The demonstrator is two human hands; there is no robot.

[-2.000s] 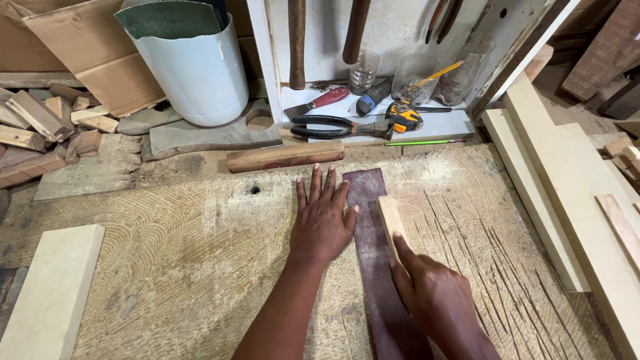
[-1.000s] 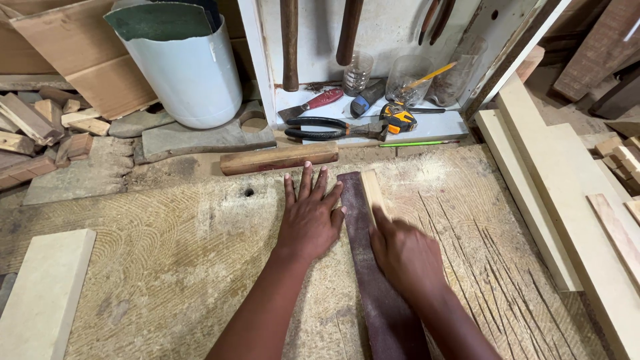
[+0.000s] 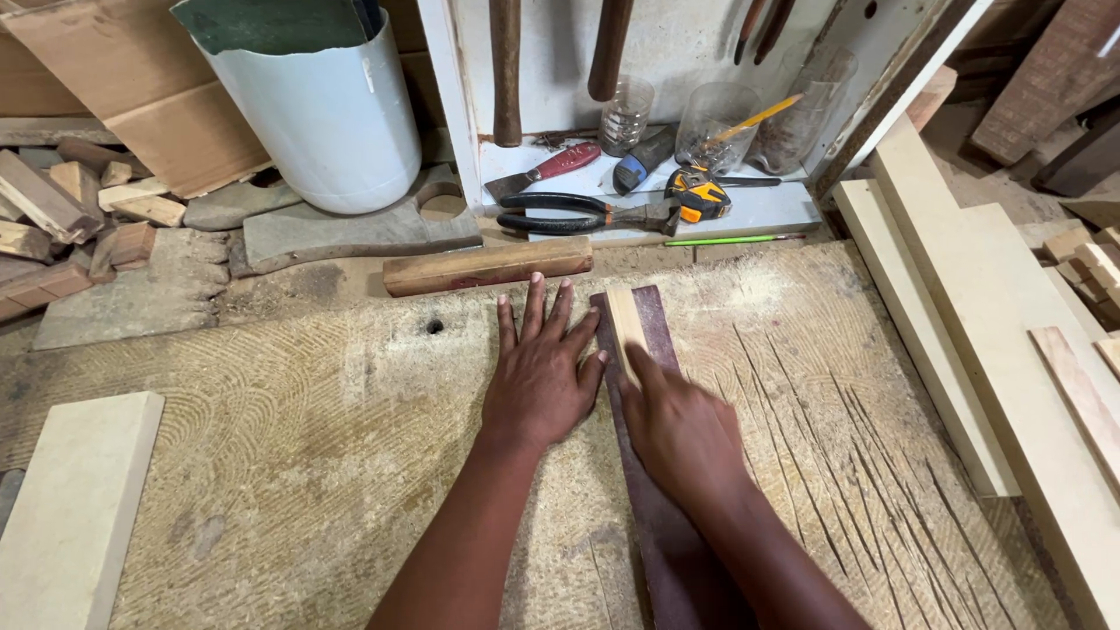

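A long dark purple-brown strip, apparently sandpaper (image 3: 658, 507), lies lengthwise on the scored wooden worktop (image 3: 289, 490). On its far part rests a pale wooden stick (image 3: 626, 317), gripped from above by my right hand (image 3: 682, 429), the index finger stretched along it; the hand hides the stick's near part. My left hand (image 3: 542, 385) lies flat on the worktop with fingers spread, its fingertips at the strip's left edge, holding nothing. Just beyond the left fingertips is a brown wooden block (image 3: 488, 266).
Beyond the worktop, a white shelf holds pincers (image 3: 586, 214), a tape measure (image 3: 697, 193), a red-handled scraper (image 3: 560, 164) and cut plastic bottles. A white container (image 3: 324, 114) stands back left. Pale boards lie at left (image 3: 79, 499) and right (image 3: 936, 350).
The pale stick and my right hand have moved left onto the strip; earlier the stick was at the strip's right side. My left hand remains flat beside the strip.
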